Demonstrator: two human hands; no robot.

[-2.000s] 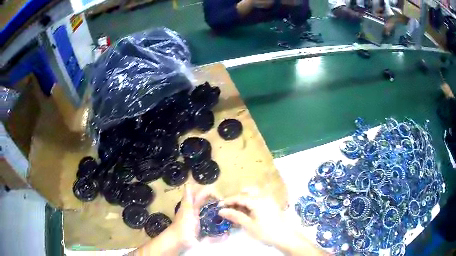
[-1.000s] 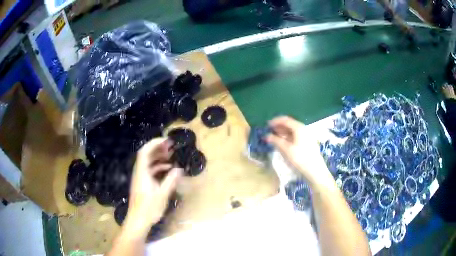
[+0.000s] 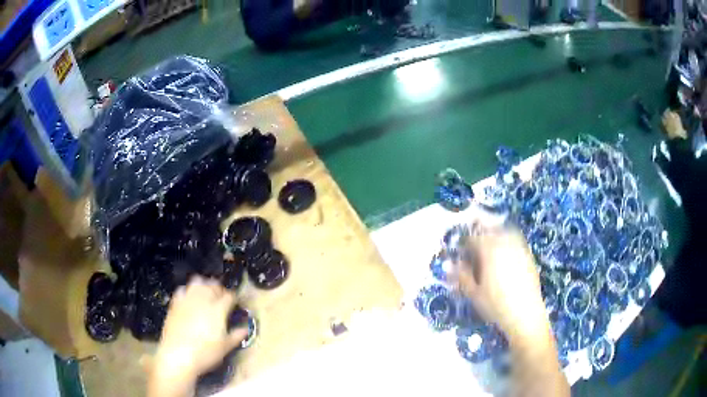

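Note:
My left hand [image 3: 194, 329] is over the lower part of the pile of black housings [image 3: 167, 248] on the cardboard. Its thumb is beside a black housing with a shiny rim [image 3: 243, 327]; whether it grips it cannot be told. My right hand [image 3: 500, 271] is blurred, with its fingers down at the left side of the heap of blue-and-silver inserts [image 3: 577, 233]; its fingertips and any grip are unclear. A single round blue and dark unit [image 3: 454, 191] lies at the green belt's near edge, left of the heap.
A clear plastic bag of black housings [image 3: 155, 139] stands at upper left on the cardboard [image 3: 325, 248]. The white surface [image 3: 349, 364] is in front. The green conveyor belt [image 3: 403, 132] runs beyond. A socket panel [image 3: 54, 93] is far left. A person's dark sleeve [image 3: 271, 23] shows at top.
My right hand has gone from the belt side to the heap, and the unit it held now lies at the belt's edge. My left hand is lower over the housings. The view has shifted.

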